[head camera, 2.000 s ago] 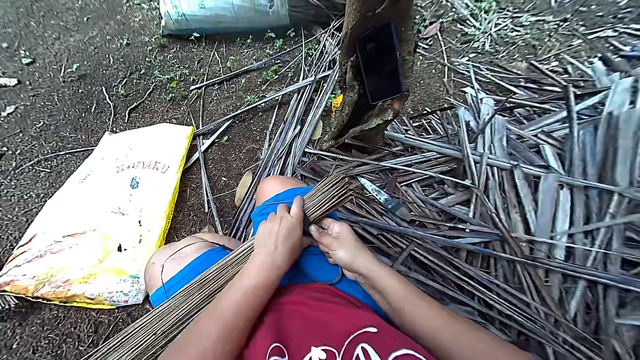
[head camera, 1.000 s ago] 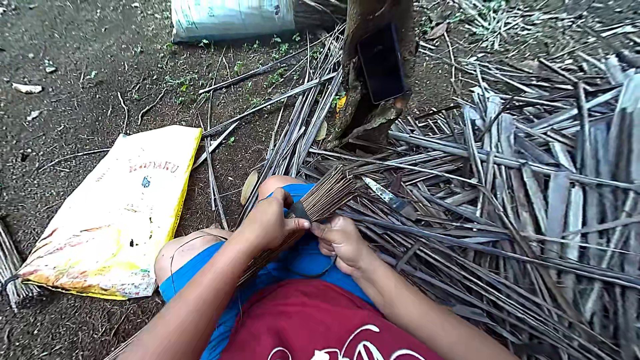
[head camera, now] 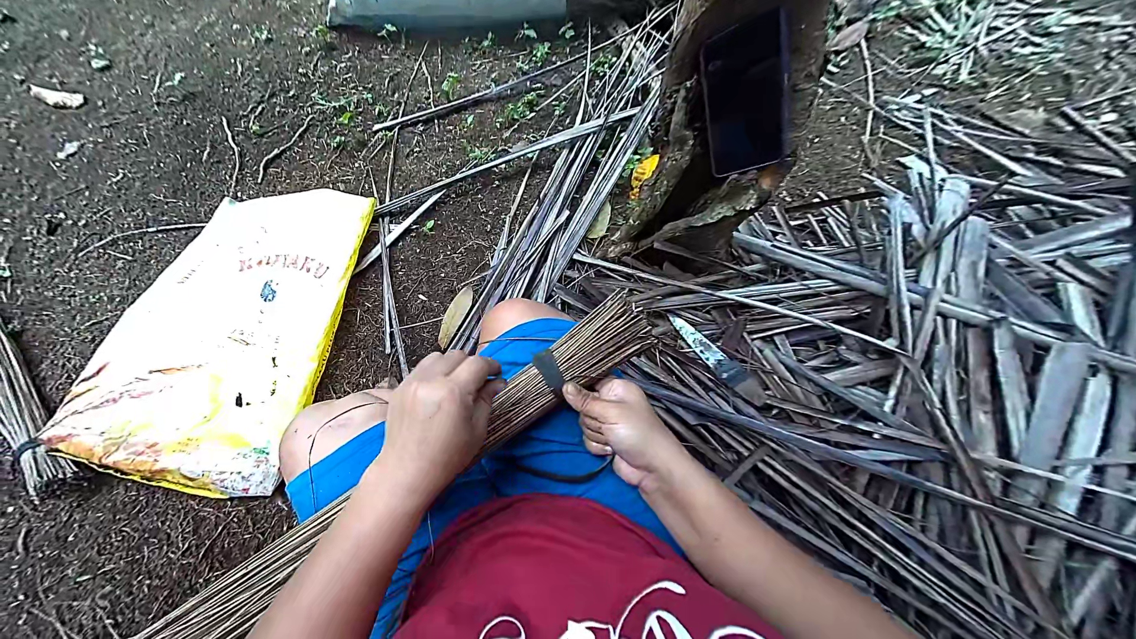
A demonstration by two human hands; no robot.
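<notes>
A long bundle of thin brown sticks [head camera: 590, 346] lies slantwise across my lap, its cut end up and to the right. A dark flat band [head camera: 548, 371] goes around it near that end. My left hand [head camera: 444, 404] rests on the bundle below the band, fingers curled; whether it grips the sticks cannot be told. My right hand [head camera: 617, 426] pinches the lower side of the band between thumb and forefinger, and a dark strip [head camera: 555, 475] hangs in a loop below it. A knife [head camera: 710, 355] with a worn blade lies on the dry leaves right of the bundle.
A white and yellow printed sack [head camera: 213, 346] lies on the soil at left, beside another tied stick bundle [head camera: 27, 417]. A phone [head camera: 745, 93] leans on a tree trunk [head camera: 692, 177]. Dry palm leaf strips [head camera: 976, 355] cover the ground at right. A pale sack [head camera: 444, 11] is at the top.
The band now shows around the bundle, where my hands partly covered that spot before. My left hand has moved down the bundle, away from its cut end.
</notes>
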